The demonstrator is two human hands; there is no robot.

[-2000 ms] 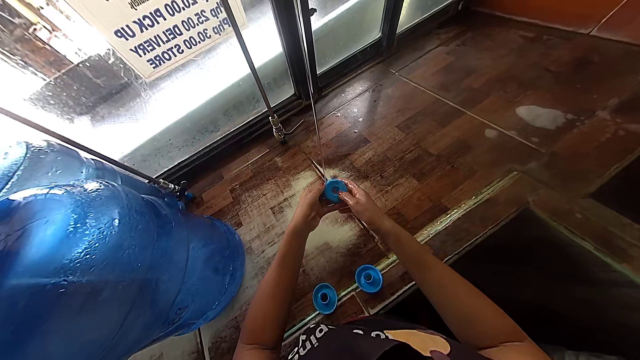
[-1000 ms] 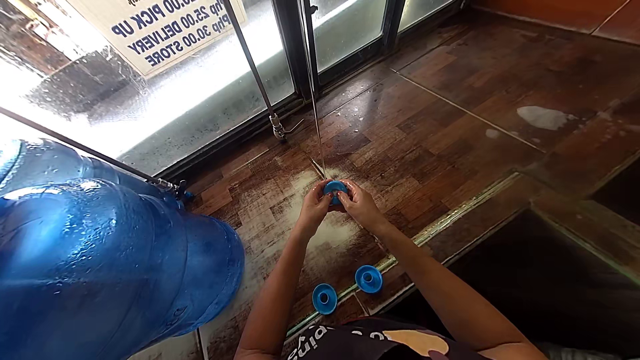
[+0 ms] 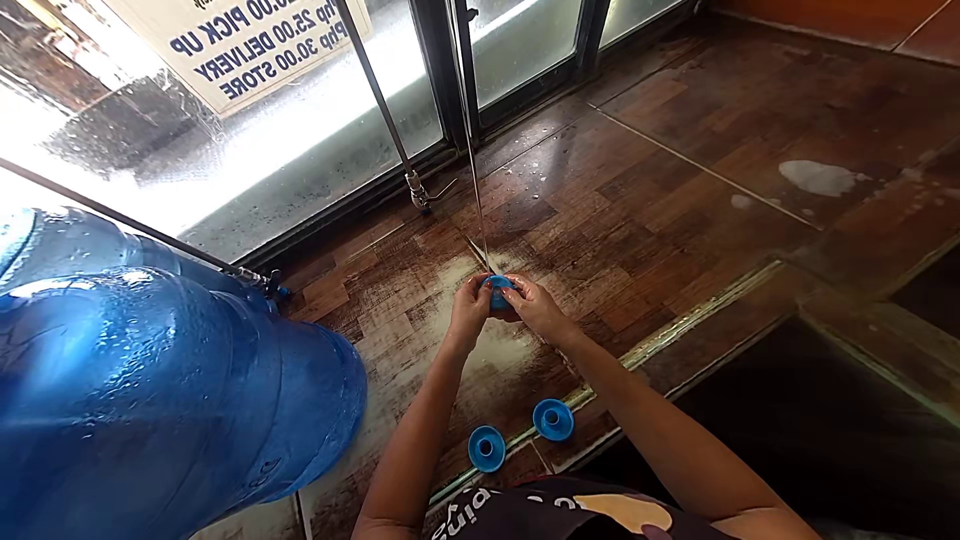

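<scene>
Both my hands hold one blue plastic bottle cap (image 3: 498, 294) between them, at the lower end of a thin stream of water (image 3: 475, 180). My left hand (image 3: 471, 301) grips the cap's left side, and my right hand (image 3: 534, 301) its right side, with fingertips on the rim. Two more blue caps, each with a raised ring at its centre, lie nearer to my body: one cap (image 3: 487, 449) by the tiled edge, the other cap (image 3: 553, 420) a little farther right. The undersides of my fingers are hidden.
Large blue water jugs (image 3: 180, 390) stand at the left. A metal pipe with a small valve (image 3: 417, 192) comes down near the glass door frame; another pipe's valve (image 3: 262, 282) is beside the jugs. White foam (image 3: 819, 178) lies on the wet wood-patterned tiles (image 3: 675, 225). A raised edge (image 3: 701, 311) runs diagonally at right.
My fingers have shifted slightly around the held cap. The two other caps and the jugs have not moved.
</scene>
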